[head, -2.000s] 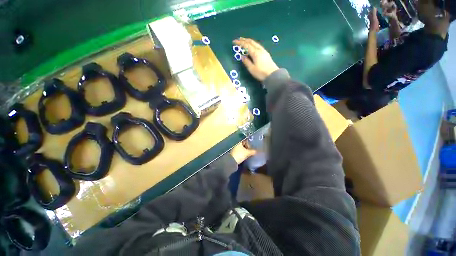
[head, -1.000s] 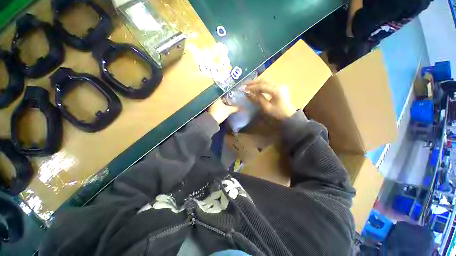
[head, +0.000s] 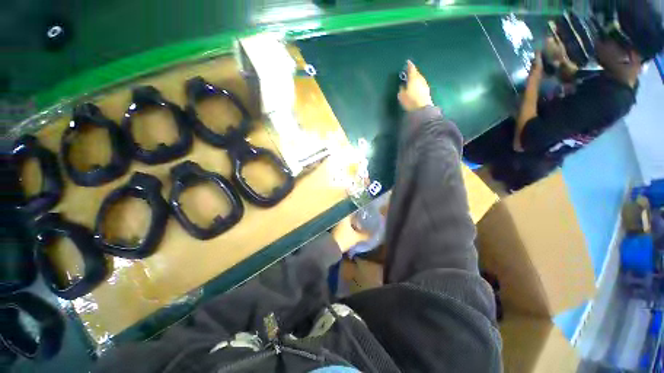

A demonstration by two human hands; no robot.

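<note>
My right hand (head: 416,89) is stretched out over the green bench surface, with a fingertip at a small white ring (head: 403,75). Whether the ring is gripped cannot be told. My left hand (head: 348,232) holds a clear plastic bag (head: 370,224) at the bench's near edge, partly behind my right sleeve. Another white ring (head: 311,69) lies by the cardboard mat's upper corner. White rings (head: 374,187) also lie near the bench edge. Black open housing frames (head: 206,200) lie in two rows on the cardboard mat (head: 171,273).
A whitish block (head: 273,80) stands at the mat's right end. An open carton (head: 542,244) is below the bench at right. A person in black (head: 582,109) works at upper right. The conveyor (head: 145,29) runs beyond the bench, with a black part (head: 54,33) on it.
My right hand has moved from the bag out over the green surface. My left hand stays at the bag. Fewer rings lie beside the mat than two seconds ago. The camera view has shifted.
</note>
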